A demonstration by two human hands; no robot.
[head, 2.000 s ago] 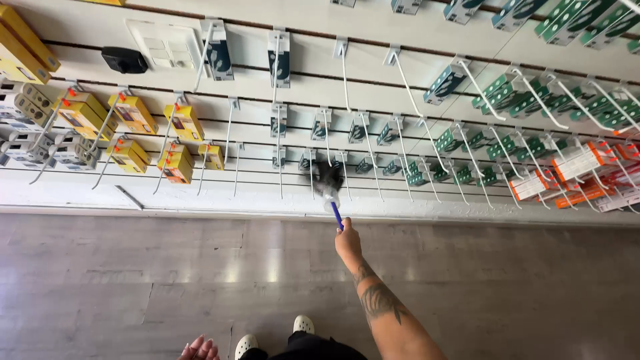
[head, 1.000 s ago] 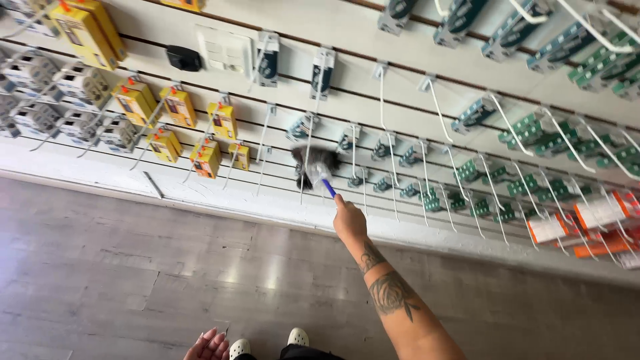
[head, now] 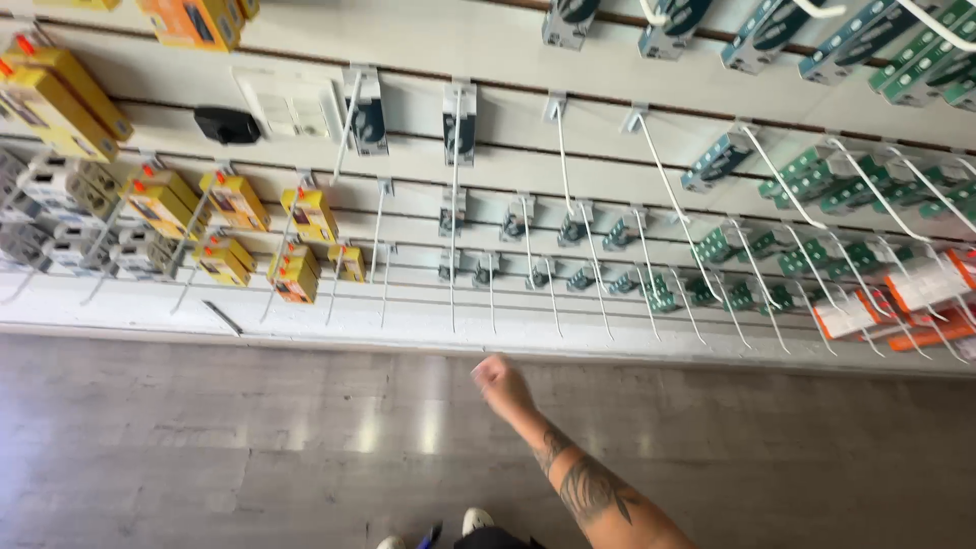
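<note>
My right hand (head: pixel 502 385) is out over the floor, just below the wall's base, its fingers curled and blurred. No duster shows in it. Above it, long white display hooks (head: pixel 492 293) stick out from the slatted wall, with small teal-and-white packages (head: pixel 534 221) hanging far back on some of them. At the bottom edge, beside my shoes, part of a blue and dark object (head: pixel 431 535) shows, likely the duster's handle; what holds it is hidden. My left hand is out of view.
Yellow boxes (head: pixel 235 202) and grey-white packages (head: pixel 69 183) hang at left, near a black object (head: pixel 227 124) and a white switch plate (head: pixel 293 103). Green packages (head: pixel 801 183) and orange-and-white packages (head: pixel 930 280) hang at right. Grey wood-look floor (head: pixel 305 435) runs below.
My right hand has let go of the blue-handled duster, which it held against the hooks, and has come down from the wall. My left hand, seen earlier at the bottom, has left the view.
</note>
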